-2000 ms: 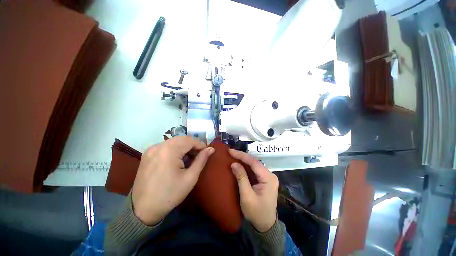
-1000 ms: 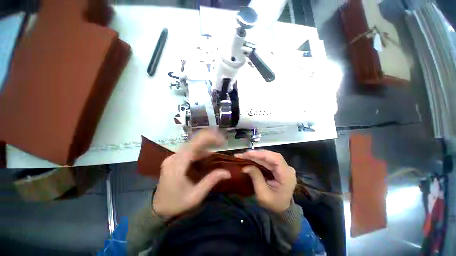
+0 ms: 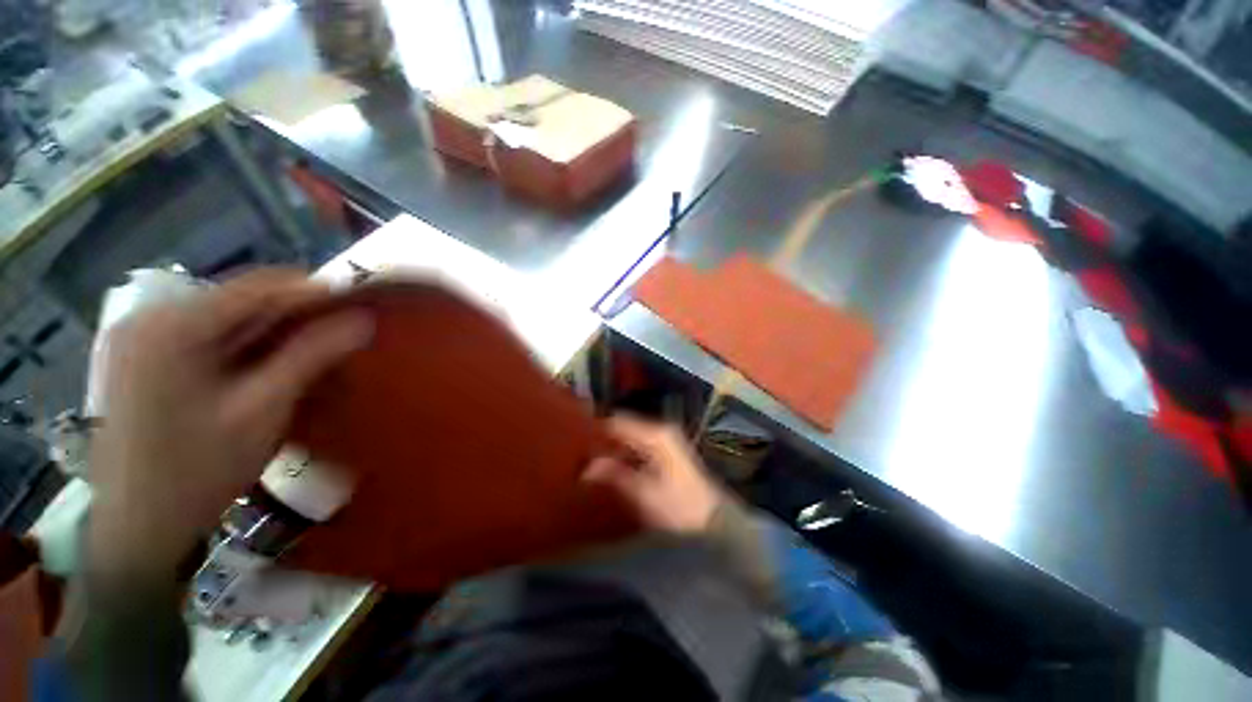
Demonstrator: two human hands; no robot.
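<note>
A red-brown leather panel (image 3: 460, 439) is held up and bent in front of me, blurred by motion. My left hand (image 3: 227, 398) grips its upper left edge between thumb and fingers. My right hand (image 3: 656, 473) grips its lower right edge. The panel hides much of the sewing machine; metal parts (image 3: 247, 549) show at its left, on the white table. Another notched red-brown panel (image 3: 769, 327) lies flat near the front edge of the grey metal table (image 3: 961, 412).
A tied bundle with a tan top sheet (image 3: 536, 137) stands farther back on the metal table. A stack of white sheets (image 3: 742, 48) lies behind it. Red, black and white material (image 3: 1112, 316) lies at the right. Part of a brown pile (image 3: 21, 617) shows at the lower left.
The view has turned to the right, towards the metal table. The panel, bunched below the machine before, is now lifted away and spread between both hands.
</note>
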